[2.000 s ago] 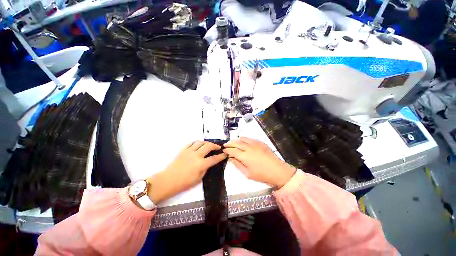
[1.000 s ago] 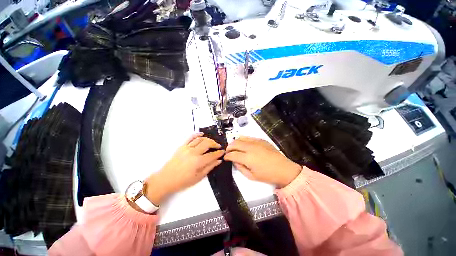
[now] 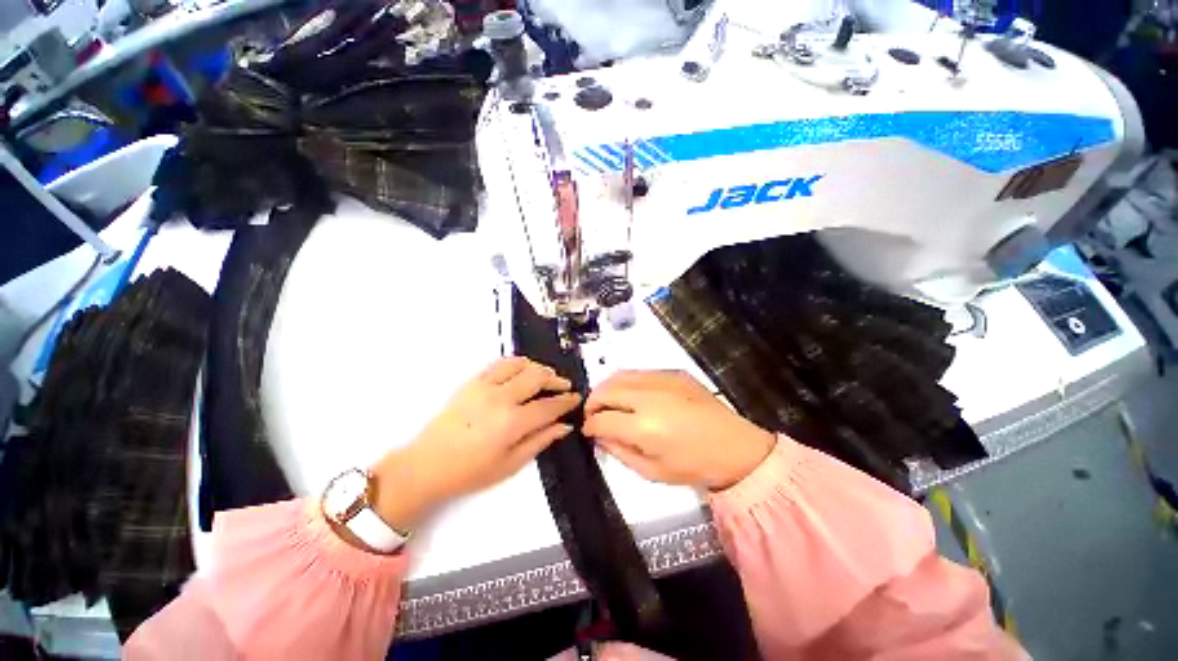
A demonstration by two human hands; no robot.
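A dark narrow plaid strip [image 3: 581, 497] runs from under the presser foot [image 3: 576, 328] down over the table's front edge towards me. My left hand [image 3: 501, 420] lies on the strip's left side, fingertips pinching its edge. My right hand [image 3: 672, 426] holds the strip's right edge, its fingertips meeting the left ones a little in front of the foot. The strip's top end lies left of and behind the foot. The white sewing machine head [image 3: 827, 168] stands above. Whether the needle is down in the cloth cannot be told.
A fanned plaid stack [image 3: 827, 349] lies under and beside the machine arm. A curved dark pile [image 3: 242, 375] lies left, with a wide plaid stack [image 3: 110, 439] at far left and a gathered bundle [image 3: 323, 136] behind. A control panel [image 3: 1070, 314] sits right; a ruler [image 3: 491, 594] marks the front edge.
The strip has moved away from me under the foot, and more of it shows beyond. Both hands still hold it, now slightly closer to me. Earlier the strip's end was nearer the foot.
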